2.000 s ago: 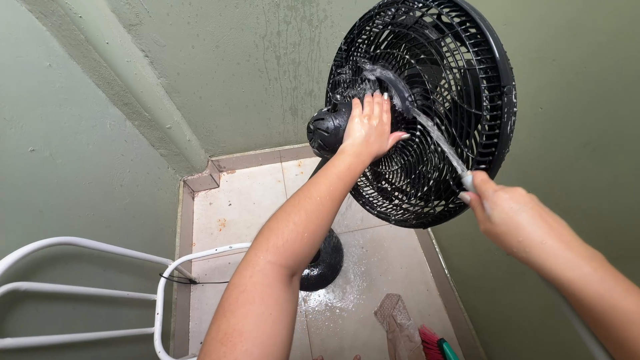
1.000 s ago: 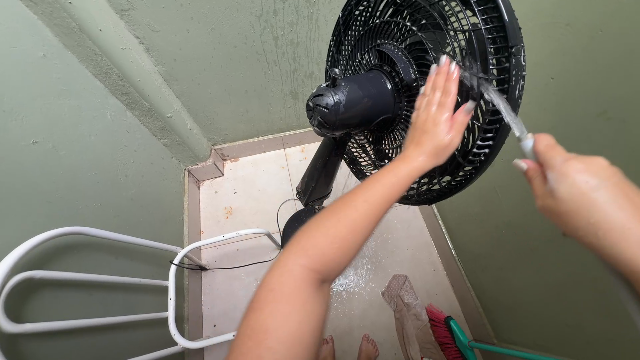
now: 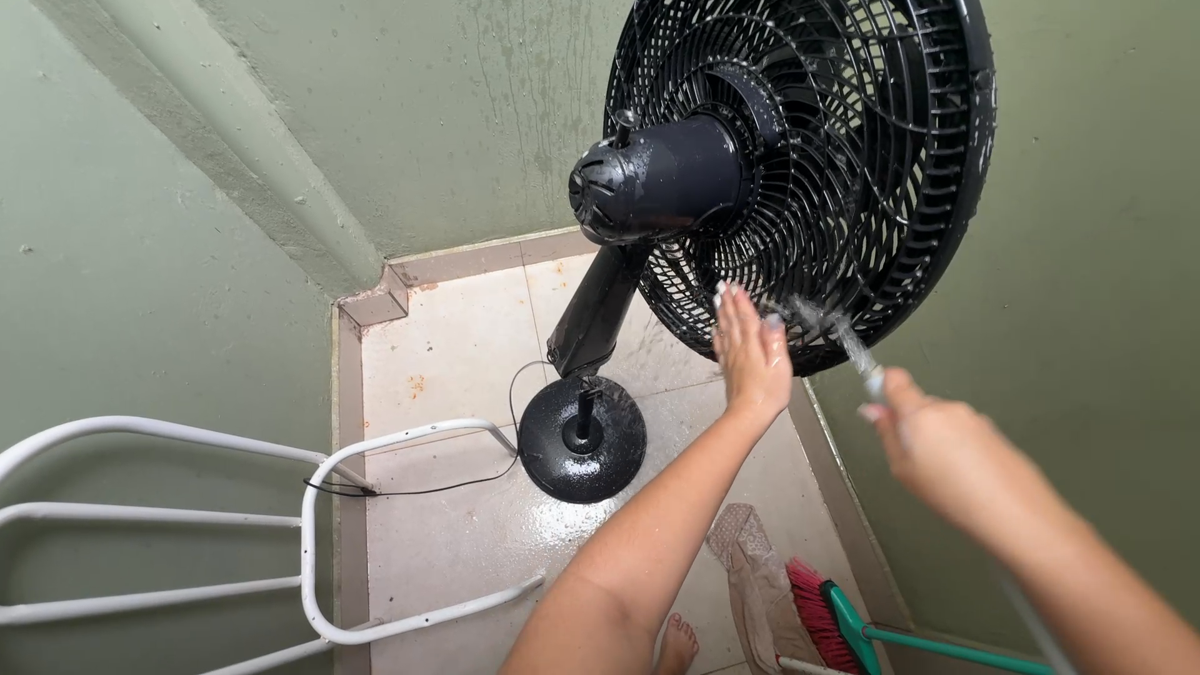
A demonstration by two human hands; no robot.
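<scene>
A wet black pedestal fan fills the upper right, its rear grille (image 3: 844,187) and motor housing (image 3: 670,178) facing me. Its post (image 3: 595,309) leans down to a round black base (image 3: 581,459) on the tiled floor. My left hand (image 3: 750,352) is raised flat at the lower part of the grille, fingers extended and holding nothing; whether it touches the grille is unclear. Lower right of the grille, my right hand (image 3: 928,436) grips the end of a hose (image 3: 874,382), and water streams from it toward the grille beside my left fingertips.
A white tubular metal frame (image 3: 314,534) stands at the lower left, with the thin black cord (image 3: 441,489) running to it. A broom with red bristles (image 3: 820,609) and a green handle (image 3: 956,649) lies by a wet cloth (image 3: 755,581). Green walls (image 3: 1059,281) enclose the corner. A bare foot (image 3: 677,645) shows below.
My left hand has moved from near the grille's hub down to its lower edge. My right hand and the water stream have moved down too. The fan's base has come fully into sight.
</scene>
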